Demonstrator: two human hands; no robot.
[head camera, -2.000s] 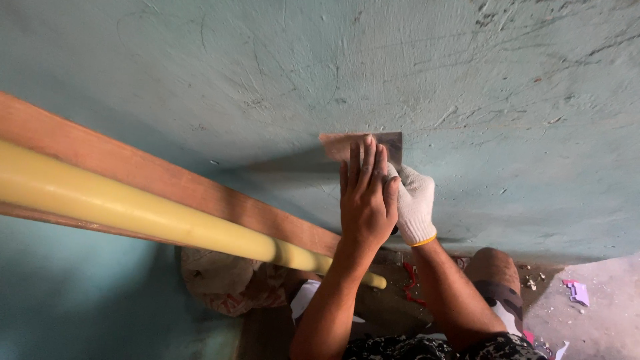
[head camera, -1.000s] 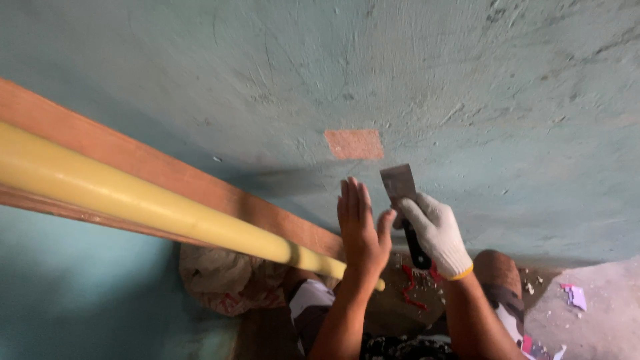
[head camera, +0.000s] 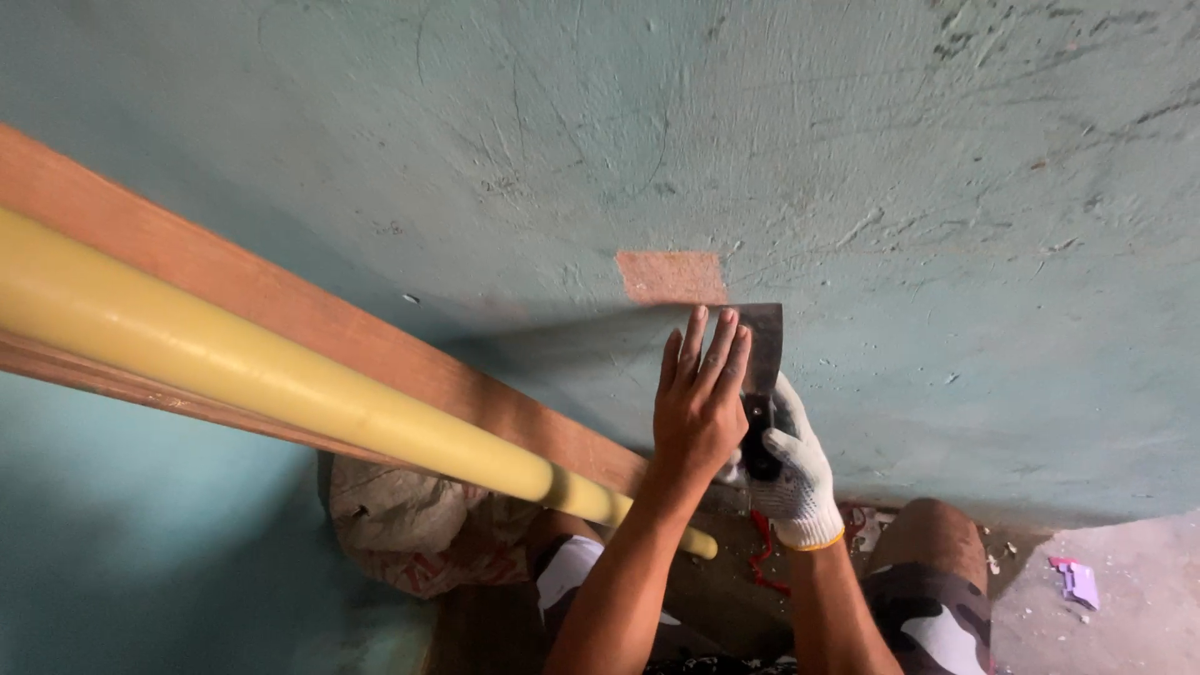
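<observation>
My right hand (head camera: 797, 473), in a white dotted work glove, grips the black handle of a putty knife (head camera: 764, 347). The wide metal blade lies at the painted blue-green wall (head camera: 900, 337). Bare and with fingers extended, my left hand (head camera: 703, 394) presses against the blade's left part and hides some of it. Just above the blade's upper left corner is a small reddish bare patch (head camera: 671, 277) in the paint.
A yellow pole (head camera: 281, 384) slants from the left edge down to near my left forearm, in front of a wooden board (head camera: 309, 309). A crumpled sack (head camera: 403, 516) sits below it. Paint chips, a red strip (head camera: 764, 562) and a purple plastic piece (head camera: 1078, 583) lie on the floor.
The putty knife first covered the patch, then came away from the wall with my left hand apart from it. Now the blade is at the wall below the patch, with my left hand on it.
</observation>
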